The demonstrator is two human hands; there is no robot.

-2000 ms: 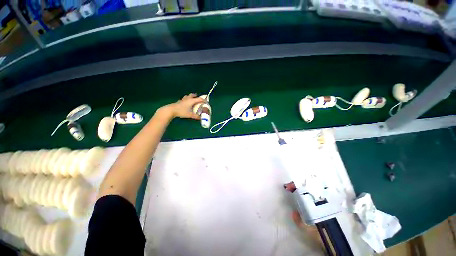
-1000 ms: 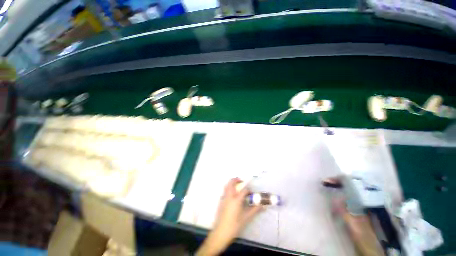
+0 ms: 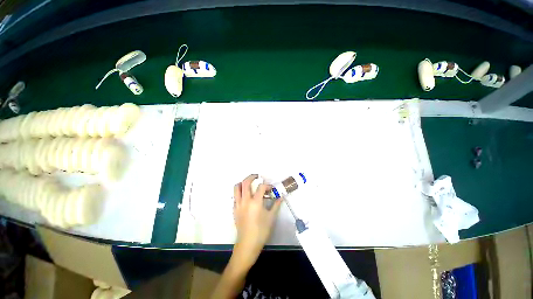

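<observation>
My left hand (image 3: 252, 207) holds a striped body piece (image 3: 290, 185) over the white work sheet (image 3: 350, 152). The piece is white with brown blocks and blue bands. A cream oval piece (image 3: 258, 185) shows between my left fingers. The glue dispensing gun (image 3: 324, 260) points up from the bottom edge. Its thin needle (image 3: 290, 211) reaches the lower side of the striped piece; whether it touches cannot be told. The gun's handle and my right hand are out of the picture.
Corded item sets (image 3: 360, 72) lie spaced along the green belt (image 3: 257, 70). Stacked cream discs (image 3: 70, 155) stand in three rows at left. A crumpled tissue (image 3: 453, 207) and small dark bits (image 3: 477, 157) lie at right. Open cardboard boxes (image 3: 76, 254) are below the bench edge.
My left hand has taken an item from the belt to the sheet. The gun's needle has come to the striped piece from the right. My right hand has left the picture.
</observation>
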